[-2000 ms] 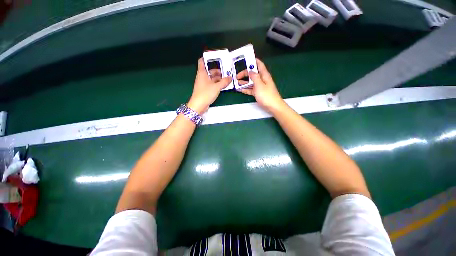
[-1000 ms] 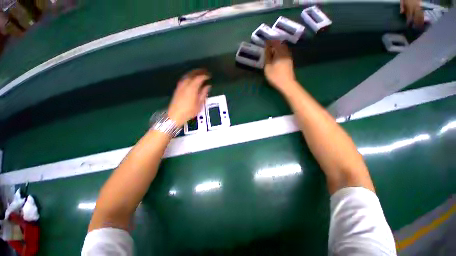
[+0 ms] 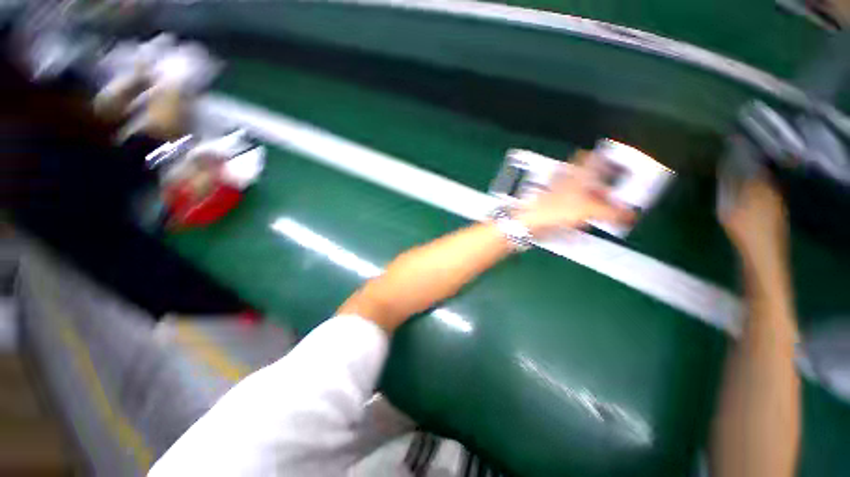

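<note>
The picture is strongly blurred. My left hand, with a metal watch band at the wrist, is closed on a white plastic housing above the near rail. Another white housing lies on the belt by the rail, partly behind my left hand. My right hand reaches over the belt at the right. A pale shape shows at its fingers; whether it is gripped cannot be told. More blurred housings are just beyond it.
The white near rail runs diagonally between the green belt and the glossy worktop. A far rail curves behind. At left are a red container, white cloths and another person's hand. Part of a hand shows top right.
The view has swung left, showing the neighbour's side. My left hand has gone from the set-down housings to holding one. My right hand is still out to the right near the loose housings.
</note>
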